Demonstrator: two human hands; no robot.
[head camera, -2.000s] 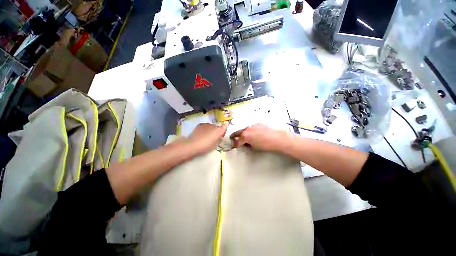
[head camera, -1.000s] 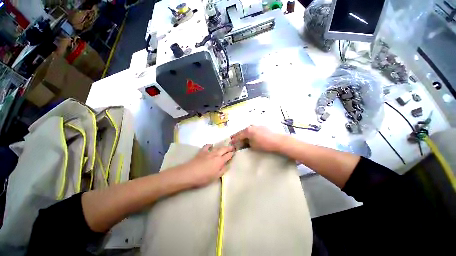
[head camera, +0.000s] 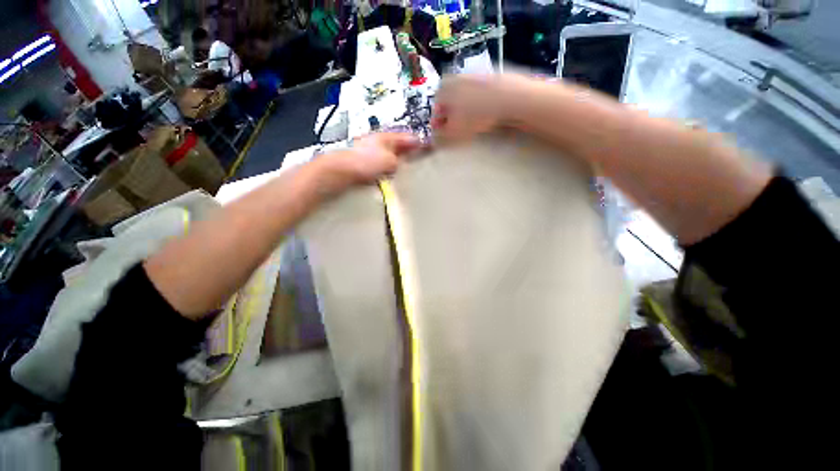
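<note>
The beige bag body (head camera: 502, 267) hangs from my raised hands, in front of the machine, with its yellow edge binding (head camera: 412, 340) running down the middle. My left hand (head camera: 373, 158) grips the top edge just left of the binding. My right hand (head camera: 465, 109) is blurred and pinches the top edge to the right of it, a little higher. The fabric and my hands hide most of the pattern sewing machine and its work clamp. I cannot tell whether a metal fitting is between my fingers.
Stacked bags (head camera: 120, 285) with yellow edges lie at the left, more fabric (head camera: 705, 317) at the right. The control panel (head camera: 594, 60) stands behind my right arm. Cartons (head camera: 152, 175) stand on the floor at the left. A person (head camera: 221, 60) sits far back.
Both hands have lifted the bag body up and away from the machine plate, so it now hangs. The view has tilted up, showing more of the factory floor behind.
</note>
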